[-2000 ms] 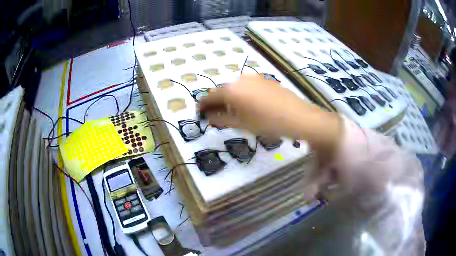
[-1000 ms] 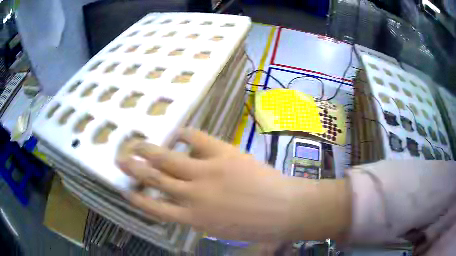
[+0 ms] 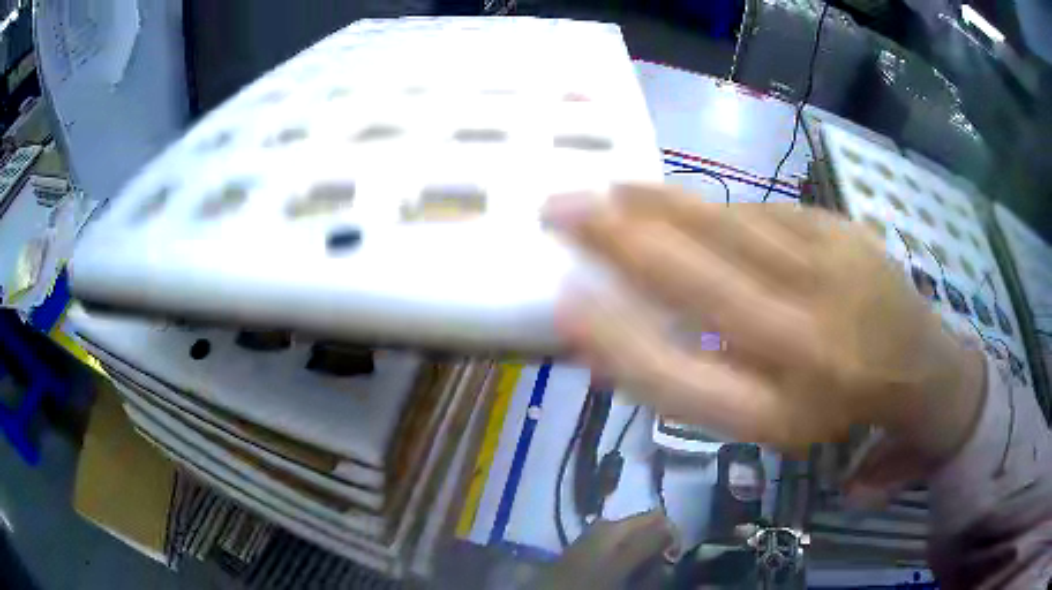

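A white foam tray (image 3: 461, 271) with rows of cut-outs and a dark round hole is raised at its near edge above the left stack, blurred. My right hand (image 3: 750, 311), blurred, has its fingers at the tray's right edge, gripping it. My left hand (image 3: 617, 551) is low in the picture, blurred and cut off by the bottom edge; its fingers are unclear. Under the raised tray, the left stack (image 3: 288, 392) shows a tray with dark shapes in its cut-outs.
The white handheld meter (image 3: 692, 436) is mostly hidden behind my right hand. A thick black cable (image 3: 588, 449) lies left of it. A silvery fixture (image 3: 775, 551) stands at the bench's front. Another foam tray (image 3: 911, 207) with dark wired fans is at the right.
My right hand has moved right and up, and the top left tray's near edge has come up off the stack. My left hand has appeared at the bottom. The yellow label sheet is now hidden.
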